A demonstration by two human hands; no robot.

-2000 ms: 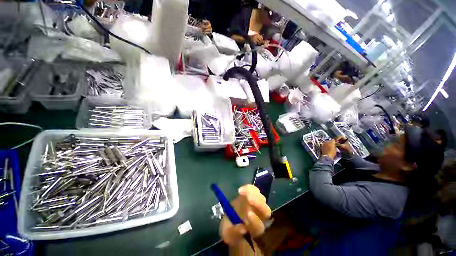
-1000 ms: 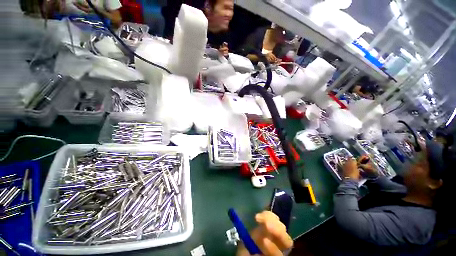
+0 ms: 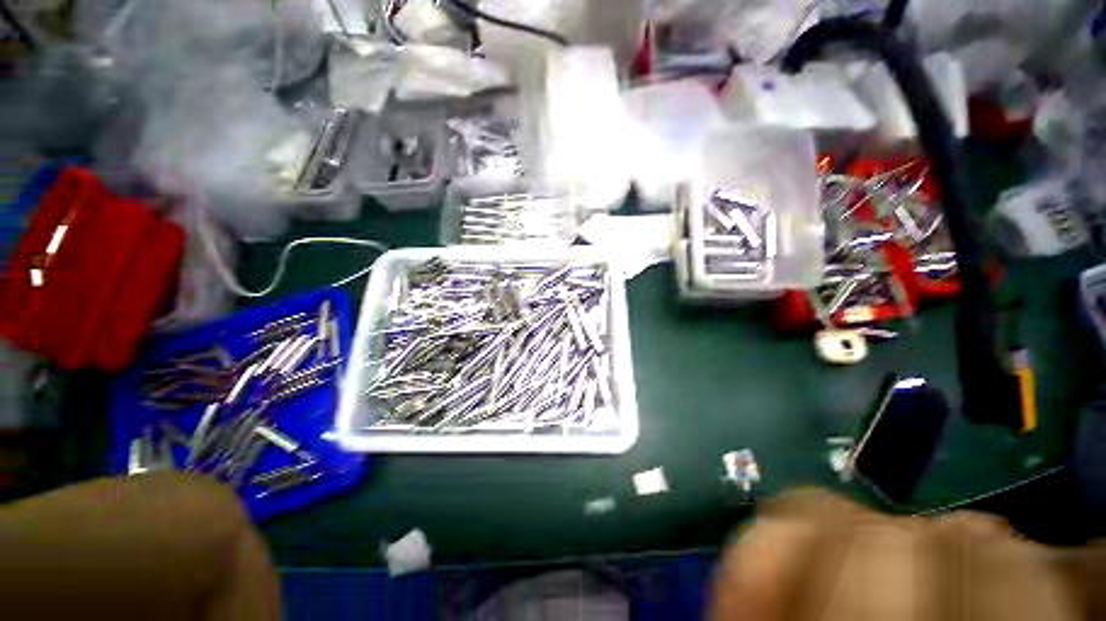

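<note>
The white tray (image 3: 349, 406) stands in front of me, heaped with silver cylinders (image 3: 497, 346). The blue tray (image 3: 318, 485) lies left of it with fewer cylinders. My left hand (image 3: 134, 552) is a large blurred shape at the bottom left, cut off by the edge. My right hand (image 3: 891, 560) is a large blurred shape at the bottom right, also cut off. Both are very close to the camera. Their fingertips and anything in them cannot be made out. The blue pen-like tool is not visible.
A clear box (image 3: 734, 291) with cylinders stands right of the tray, red bins (image 3: 794, 309) beyond it. A black arm (image 3: 958, 231) curves down near a phone (image 3: 900, 439). Red stacked bins (image 3: 91, 273) stand far left. Paper scraps (image 3: 650, 482) lie near the bench edge.
The view has swung left and down, bringing the blue tray fully in and the neighbouring worker mostly out. My left hand has appeared. My right hand is nearer and blurred, its blue tool no longer visible.
</note>
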